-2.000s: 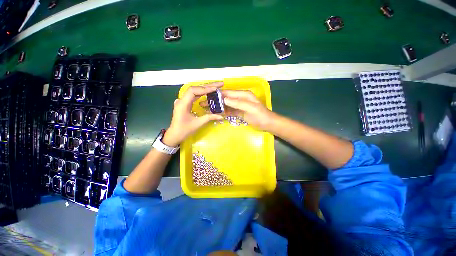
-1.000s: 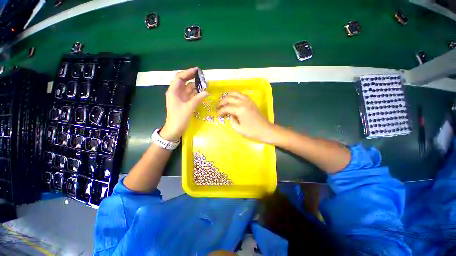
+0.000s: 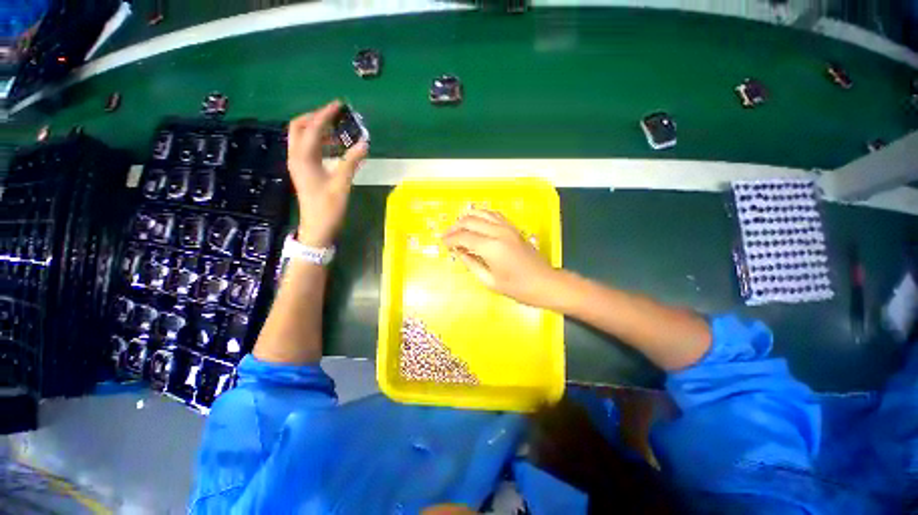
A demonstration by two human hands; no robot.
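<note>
My left hand holds a small square watch case by its edges in the fingertips, over the near edge of the green conveyor. My right hand is inside the far half of the yellow tray, fingers bent downward. Whether its fingertips pinch a grain cannot be told. Small metal parts lie in a dense heap in the tray's near left corner. A few more are scattered around my right fingertips.
The green conveyor with spaced cases runs behind a white strip. A black blister tray holding cases is at left, beside stacked trays. A dotted white holder and a thin dark stick are at right.
My left hand has moved left and away from me with the case, from over the yellow tray to the conveyor's edge. My right hand has let go of the case. The conveyor cases have shifted right.
</note>
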